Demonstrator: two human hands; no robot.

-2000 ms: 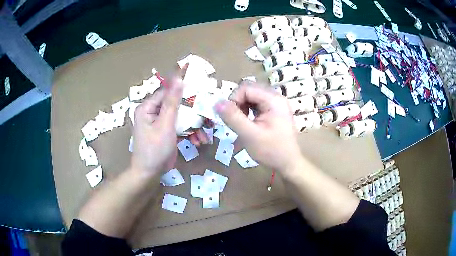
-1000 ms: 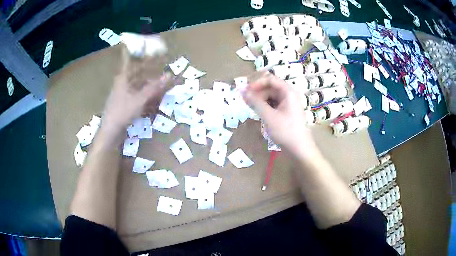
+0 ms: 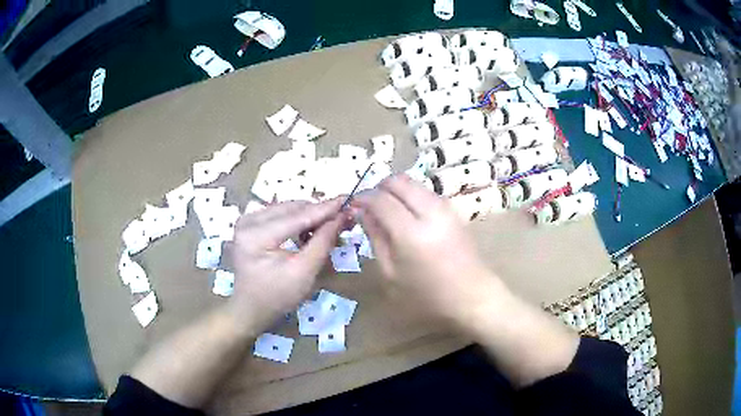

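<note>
My left hand [image 3: 280, 256] and my right hand [image 3: 422, 244] meet at the centre over the cardboard sheet. Their fingertips pinch a small wired part; its thin dark wire [image 3: 357, 184] sticks up between them. The fingers hide most of this part. White squares [image 3: 280, 175] lie heaped behind the hands. More white squares [image 3: 325, 313] lie scattered in front and at the left. A cream car-shaped housing with a red wire [image 3: 260, 30] lies on the dark green belt at the upper left.
Grouped cream housings [image 3: 459, 152] stand in rows on the cardboard sheet [image 3: 536, 264] at the right. A heap of wired parts [image 3: 662, 106] lies on the green surface at far right. Packed housings [image 3: 638, 325] show below right. Flat cream pieces [image 3: 211, 61] lie on the belt.
The housing from my left hand now lies on the belt. My left hand has come back to the centre and meets my right hand. The red wire near my right forearm no longer shows.
</note>
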